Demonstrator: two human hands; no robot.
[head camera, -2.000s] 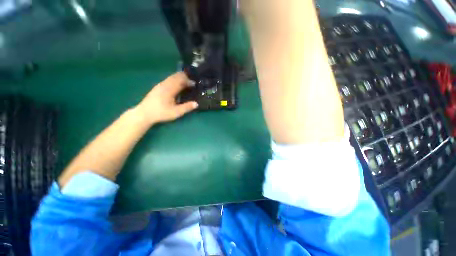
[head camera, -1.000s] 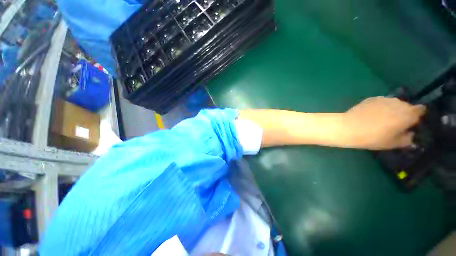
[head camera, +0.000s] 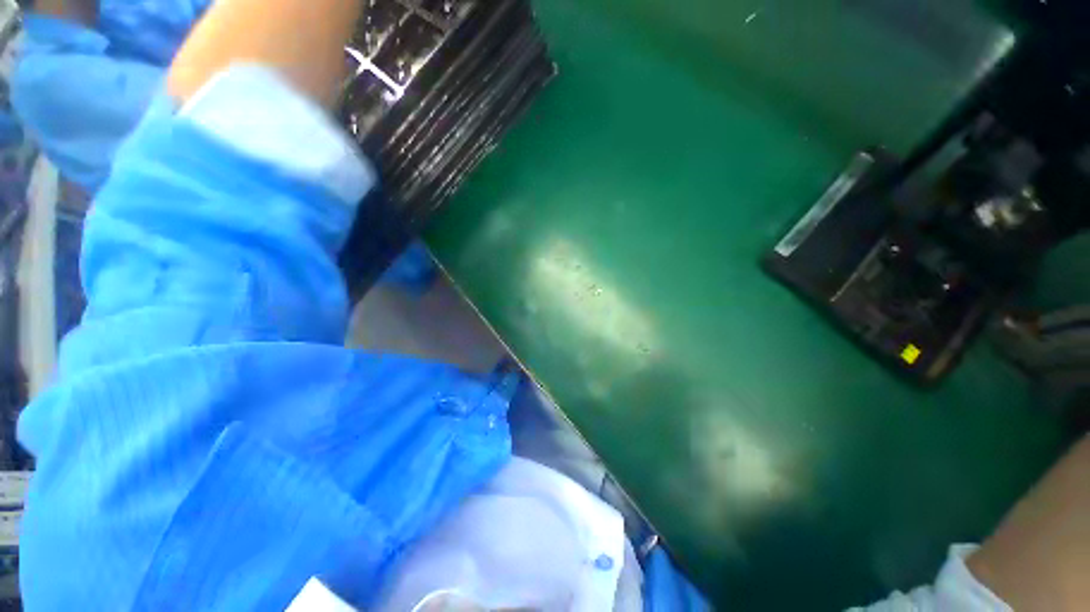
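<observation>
The black fixture block (head camera: 863, 313) lies on the green mat at the right, with a yellow sticker on its near corner and a pale strip along its left edge. The dark press (head camera: 998, 197) stands over it, partly blurred and cut off. No hand is at the visible part of the fixture. My left forearm reaches up over the stack of black compartment trays (head camera: 472, 120) at the upper left; my left hand is beyond the top edge. My right forearm shows at the lower right; my right hand is beyond the right edge.
The green mat (head camera: 669, 239) lies between the tray stack and the fixture, and its edge runs diagonally past my body. Another person's blue sleeve (head camera: 60, 102) is at the upper left, beside shelving.
My left hand has left the fixture, and my left arm has swung up and left over the tray stack. The view has shifted; the fixture's seat is uncovered and my right forearm shows more.
</observation>
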